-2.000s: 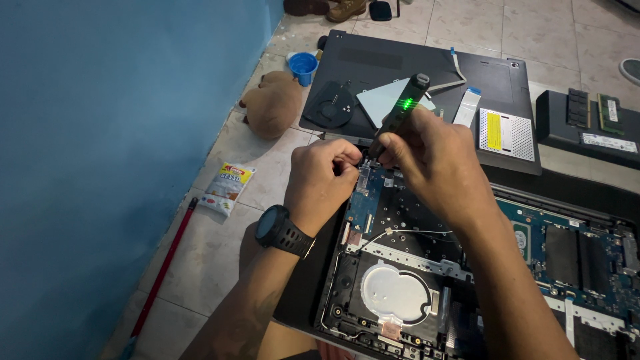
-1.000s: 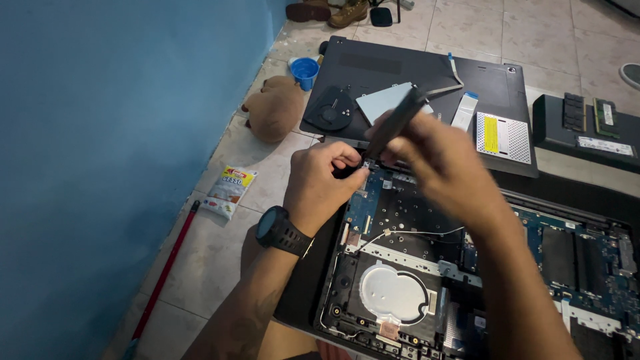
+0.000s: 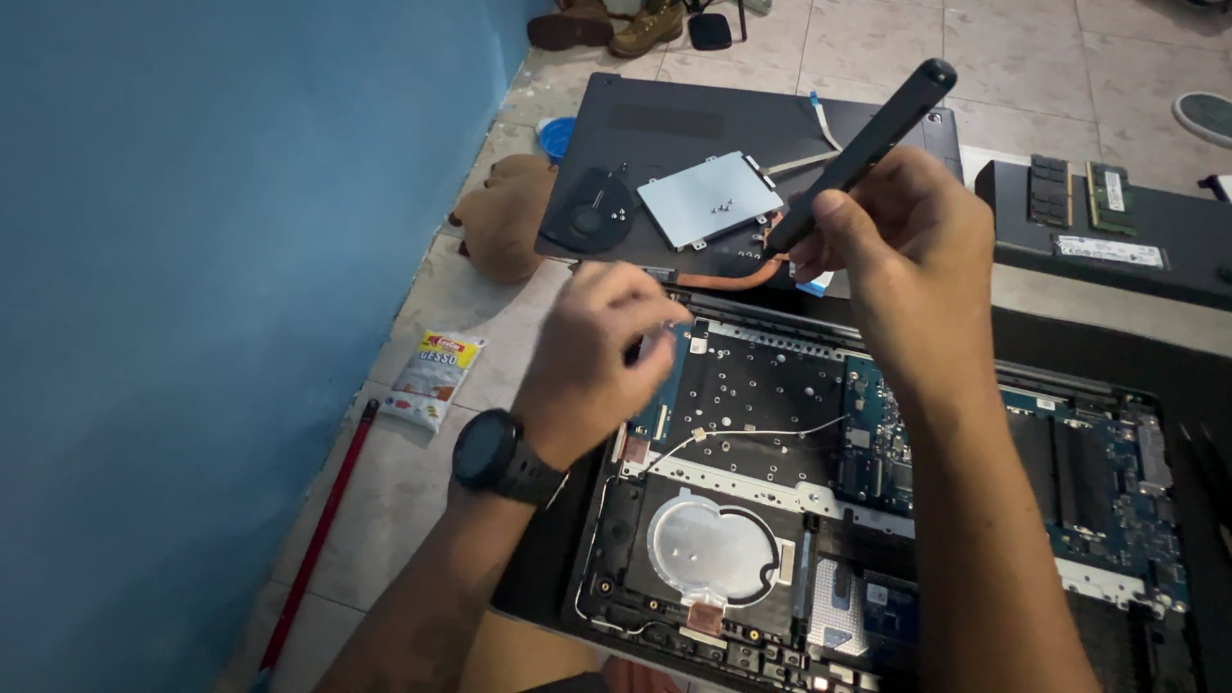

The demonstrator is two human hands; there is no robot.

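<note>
My right hand [image 3: 895, 241] holds a black pen-shaped electric screwdriver [image 3: 857, 159], tilted, its lower end over a copper heat pipe [image 3: 736, 281] on the closed laptop part behind. My left hand [image 3: 611, 356], blurred, hovers with bent fingers over the top left corner of the opened laptop chassis [image 3: 626, 539], beside a small blue circuit board [image 3: 664, 395]; whether it holds anything cannot be told. A larger motherboard [image 3: 871, 443] lies further right, partly behind my right forearm. A thin white cable [image 3: 760, 433] crosses the chassis. The screwdriver's tip is not clearly visible.
Behind, a dark laptop panel [image 3: 664, 115] bears a cooling fan [image 3: 589, 214], a silver touchpad plate [image 3: 707, 202] and small screws [image 3: 722, 207]. Memory modules [image 3: 1112, 197] lie on a black box [image 3: 1011, 231] at right. A plush toy [image 3: 505, 226], a plastic packet [image 3: 433, 380] and a red pole [image 3: 322, 529] are left.
My right hand has moved away from my left, carrying the screwdriver up and right from the board's corner. The copper heat pipe, hidden before, now shows.
</note>
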